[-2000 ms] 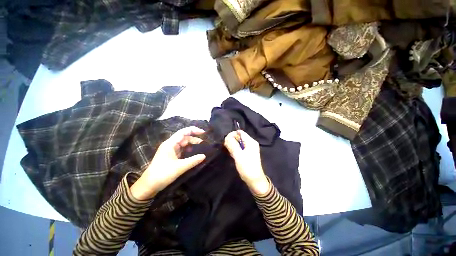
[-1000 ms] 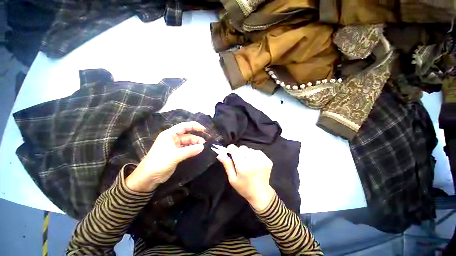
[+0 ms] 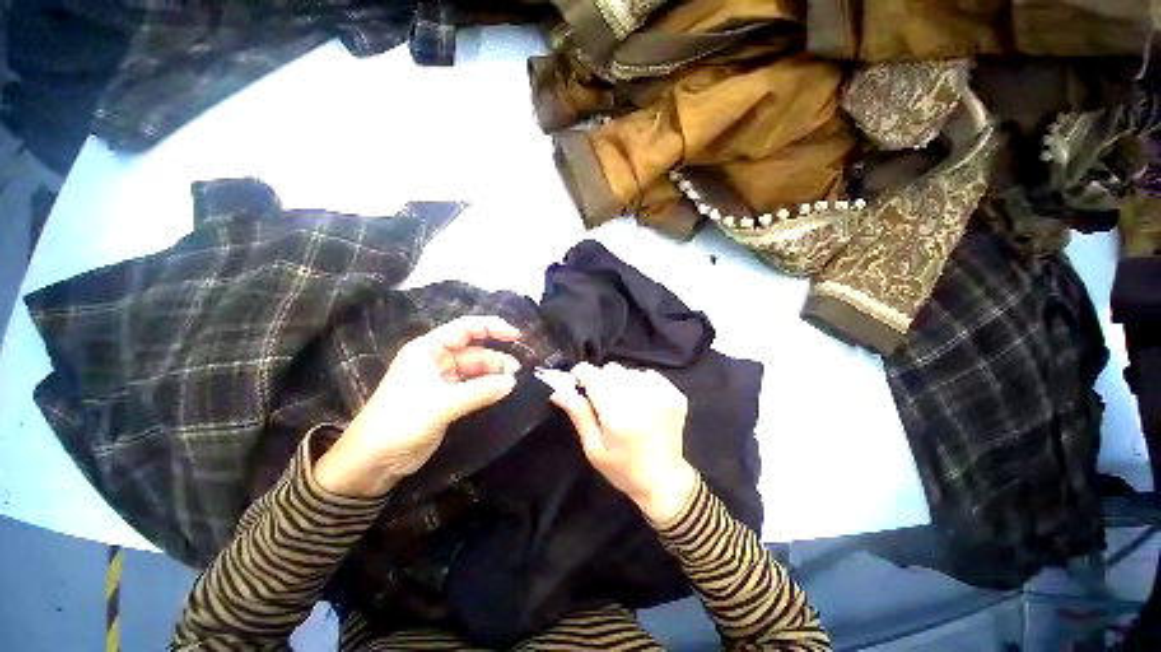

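A dark plaid garment [image 3: 204, 344] lies spread on the white table, joined at centre to plain dark cloth [image 3: 688, 446] that hangs over the table's front edge. My left hand [image 3: 439, 401] pinches the garment near the join, its thumb and fingertips close together. My right hand [image 3: 630, 427] holds a small tool [image 3: 555, 378], whose pale metal tip points left toward my left fingertips. Most of the tool is hidden in my right hand. No thread can be made out.
Brown garments with patterned panels and pearly dots [image 3: 751, 140] are piled at the upper right. Another plaid garment [image 3: 1006, 408] hangs over the right edge. More plaid cloth [image 3: 191, 77] lies at the upper left. Yellow-black tape [image 3: 113, 599] marks the floor.
My right hand has turned since two seconds ago, and the tool tip now points left instead of up. Over the last second both hands have barely moved.
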